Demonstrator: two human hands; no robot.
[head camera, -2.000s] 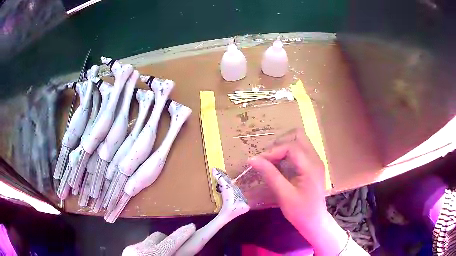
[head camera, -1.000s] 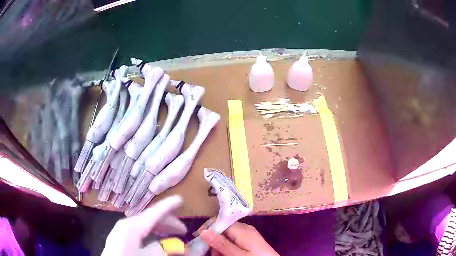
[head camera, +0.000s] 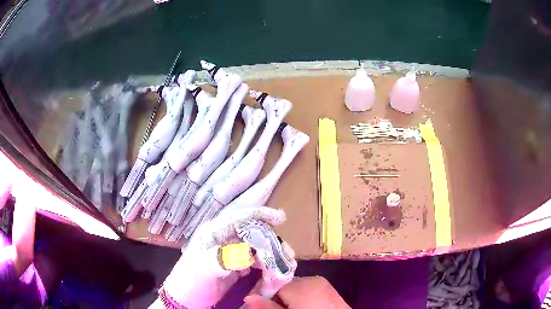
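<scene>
A white-grey moulded part (head camera: 264, 242) is at the bottom centre, its foot-like end with dark marks up and its shaft out of view below. My left hand (head camera: 208, 259), in a white knit glove with a yellow patch (head camera: 236, 256) at the thumb, is closed around the foot end. My bare right hand (head camera: 305, 294) holds the part just below the foot, cut off by the bottom edge. No stick shows in it. A small white cap (head camera: 393, 199) stands on a dark stain (head camera: 386, 218). One thin stick (head camera: 377, 175) lies behind it.
Several moulded parts (head camera: 208, 142) lie fanned at the left, beside a dark rod (head camera: 162, 96). Two white bottles (head camera: 360, 92) stand at the back above a stick bundle (head camera: 386, 131). Yellow tape strips (head camera: 330, 187) flank the stain. A grey pile (head camera: 454, 280) lies below the bench at right.
My right hand left the stained area and moved to the part; its stick is no longer visible. My gloved hand moved up onto the foot end. The view shifted, so the bench things appear further right.
</scene>
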